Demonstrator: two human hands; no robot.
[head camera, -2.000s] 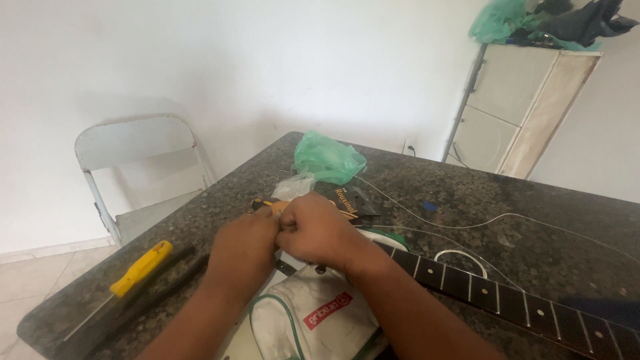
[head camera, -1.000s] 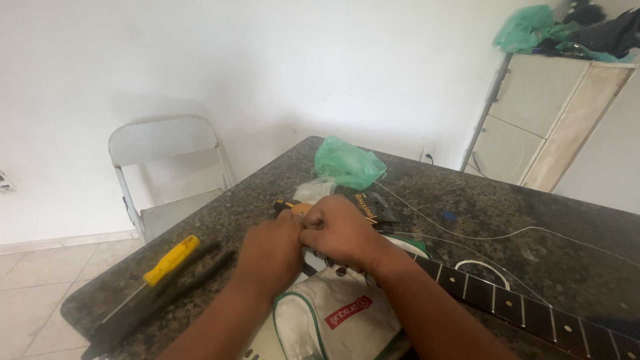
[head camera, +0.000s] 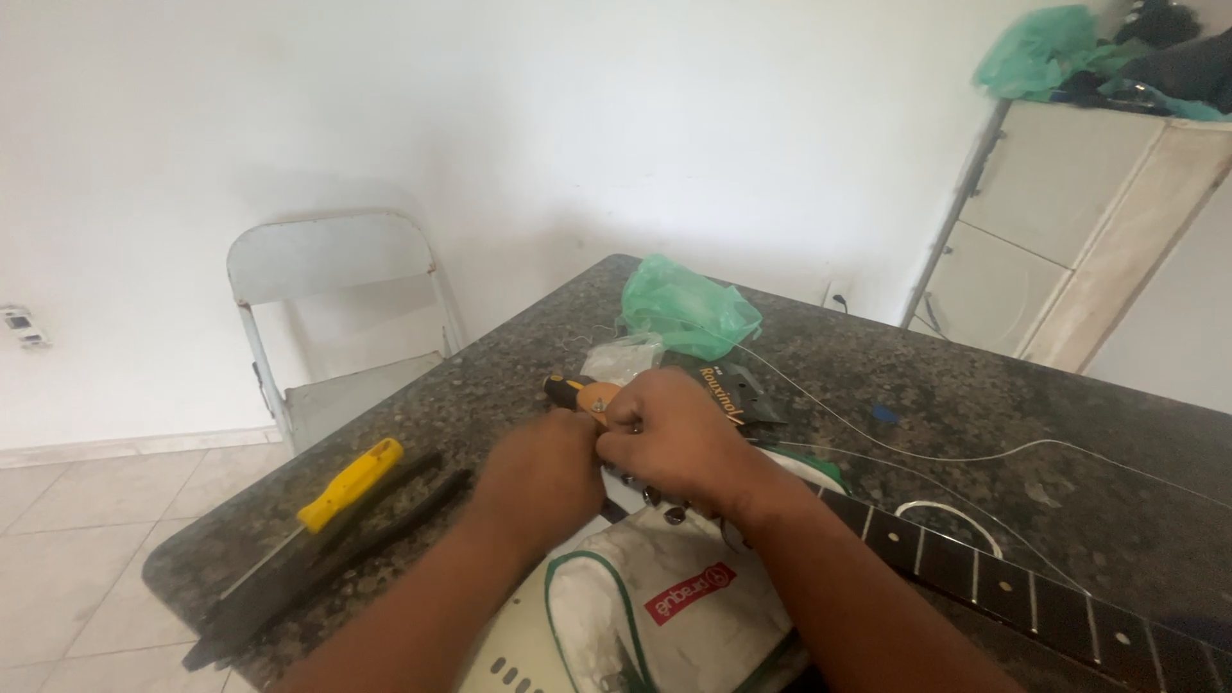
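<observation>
Both fists meet over the headstock end of a guitar neck, at its metal tuning machines. My left hand is closed at the left side of the headstock; my right hand is closed against it, with thumb and index finger pinched. What the fingers grip is hidden; it may be a string end. A white cloth item with green piping lies under the headstock. Just beyond the hands are a tool with a black and yellow handle, a black string packet and a clear plastic bag.
A yellow-handled screwdriver and a long black tool lie at left on the granite table. A green plastic bag and loose strings lie beyond. A folding chair and a cabinet stand behind.
The view has turned somewhat to the left. Both hands stay together at the headstock, with no plain change in what they hold.
</observation>
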